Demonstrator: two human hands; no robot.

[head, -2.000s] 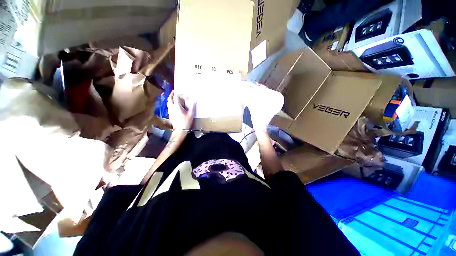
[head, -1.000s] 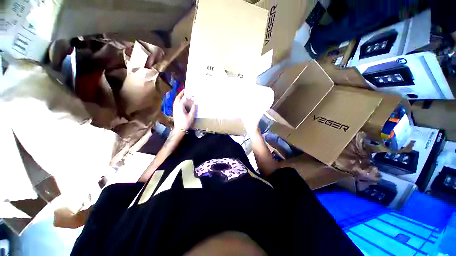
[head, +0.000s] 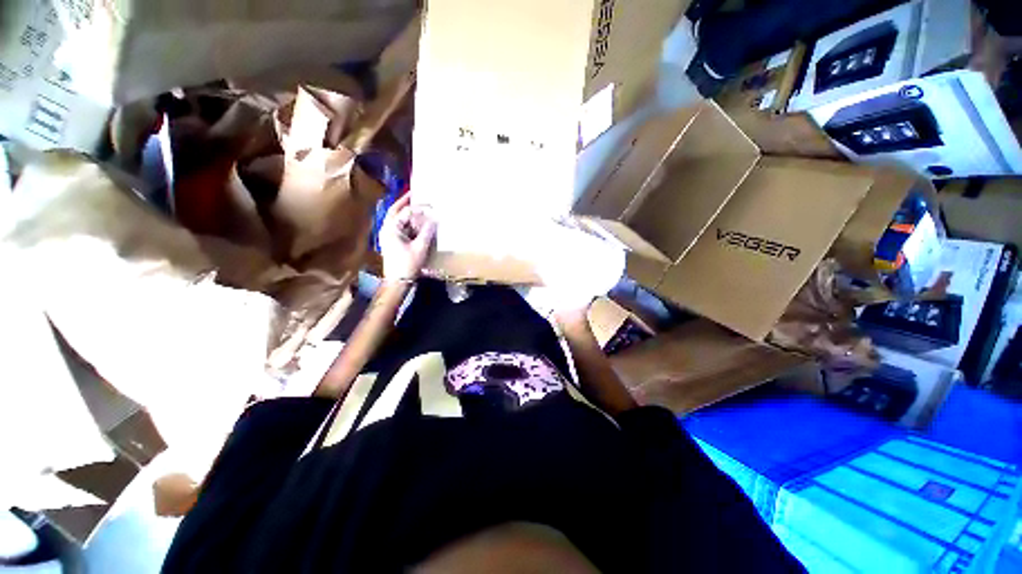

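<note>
A tan cardboard carton [head: 499,101] stands out in front of my body, its face over-bright, with a row of small dark print. My left hand [head: 409,238] has its fingers curled at the carton's lower left corner and holds it there. My right hand [head: 577,275] is at the lower right corner, washed out to nearly white. Its fingers and grip cannot be made out. The carton's near end shows as a narrow tan strip between my hands.
An open VEGER carton [head: 773,241] lies at right, with another VEGER carton [head: 633,51] behind. Crumpled kraft paper [head: 303,191] fills the left. White product boxes [head: 919,123] are stacked far right. A blue cover [head: 852,471] lies low right. A blue-and-orange item [head: 897,241] sits beside the open carton.
The carton shifted right, then slightly back left. My right hand has moved down to the near corner. My left hand stays at the left corner.
</note>
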